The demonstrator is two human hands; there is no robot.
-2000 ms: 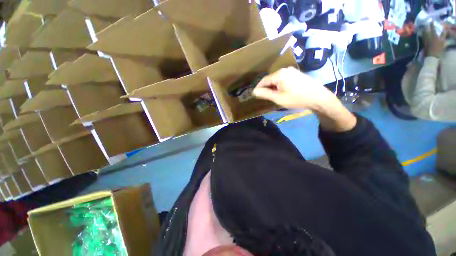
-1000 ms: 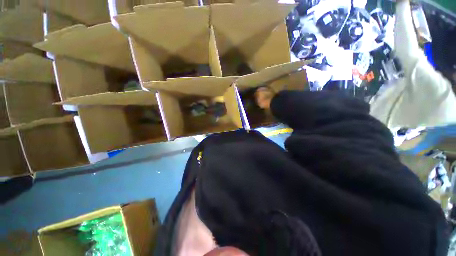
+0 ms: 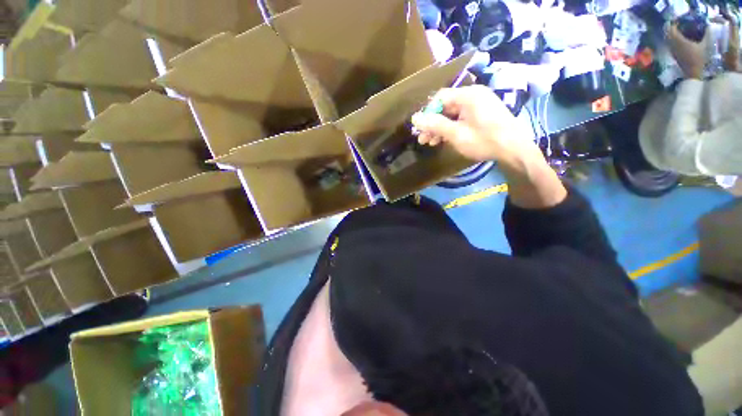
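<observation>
My right hand point(image 3: 472, 126) is above the nearest right-hand retail box point(image 3: 423, 166). Its fingers are closed on a small accessory pack point(image 3: 434, 106) with a green part showing. Small dark and pale items point(image 3: 399, 158) lie inside that box, and more items point(image 3: 329, 176) lie in the box to its left. At the lower left, an open brown supply carton point(image 3: 237, 357) holds many shiny bags with green pieces point(image 3: 175, 370). My left hand is not in view.
Rows of open retail boxes with raised flaps point(image 3: 138, 122) run to the left. White and black camera units point(image 3: 492, 32) crowd a table at the upper right. A person in a pale sleeve point(image 3: 691, 126) is beside it. The floor point(image 3: 602, 195) is blue with yellow lines.
My right hand went down into the nearest right box and is now above it, with a green-looking pack in its fingers. The view has tilted and swung back.
</observation>
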